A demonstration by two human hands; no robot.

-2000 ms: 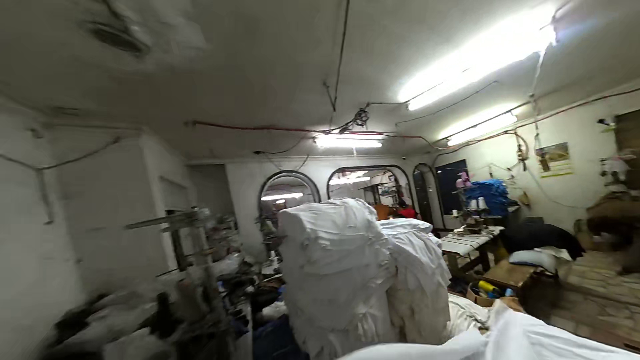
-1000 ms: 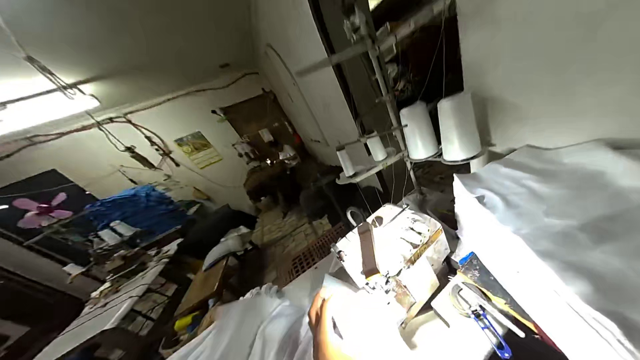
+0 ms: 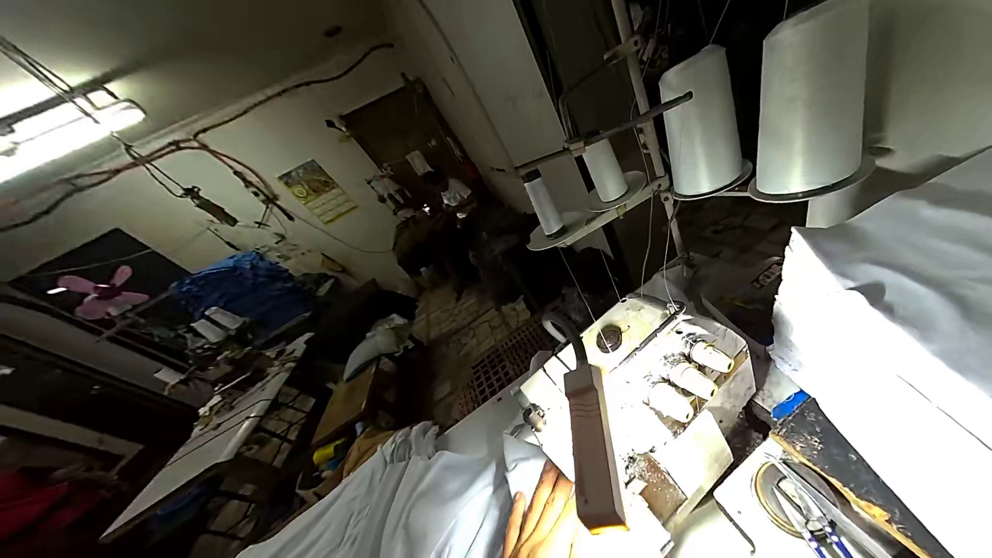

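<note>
My left hand [image 3: 542, 515] lies at the bottom edge with its fingers extended against white cloth [image 3: 457, 504], beside the presser area of an overlock sewing machine [image 3: 635, 395]. A brown lamp head [image 3: 593, 449] on a bent neck partly covers the hand and machine. My right hand is not in view. Threads run from white cone spools [image 3: 705, 124] on the stand down to the machine, which has several white tension knobs [image 3: 690, 380]. Thread snippers with blue handles [image 3: 821, 535] and a roll of tape [image 3: 775, 496] lie on the machine table's right side.
A tall stack of white cloth [image 3: 899, 333] stands at the right. The thread stand [image 3: 651, 116] rises behind the machine. Farther left are a long worktable [image 3: 209, 449], a blue cloth pile [image 3: 244, 291] and a pink fan [image 3: 103, 293]. A red crate [image 3: 500, 364] is on the tiled floor.
The view has swung from the room and cloth piles to the sewing machine. My left hand, at the machine one second ago, remains beside it with the white cloth.
</note>
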